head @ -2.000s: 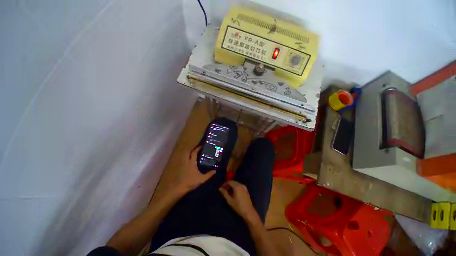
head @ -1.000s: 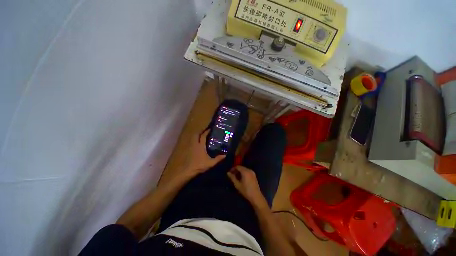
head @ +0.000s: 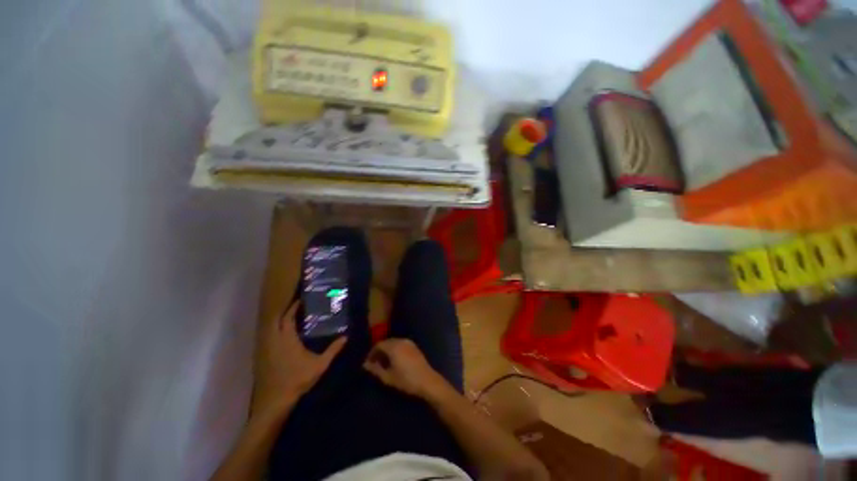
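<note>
A smartphone [head: 325,291] with a lit screen of text lies along my left thigh. My left hand [head: 299,355] holds its lower end, thumb at the bottom right corner. My right hand [head: 398,364] rests on my right thigh, fingers curled, with nothing visible in it. The heat sealer [head: 352,70], cream-yellow with a red lit switch, stands in front of me, blurred. Its sealing bar [head: 343,178] runs along the front edge, beyond my knees.
The orange and grey shrink machine [head: 601,216] stands on the wooden bench [head: 611,270] at right, with finished boxes [head: 792,264], a tape roll [head: 523,137] and a second phone [head: 545,196]. Red stools [head: 636,340] are below. Another person's dark-clothed limb [head: 742,402] shows at lower right.
The view has swung to the right, so the sealer and my lap appear further left. More of the orange machine, the boxes and another person's limb now show. My hands keep their places.
</note>
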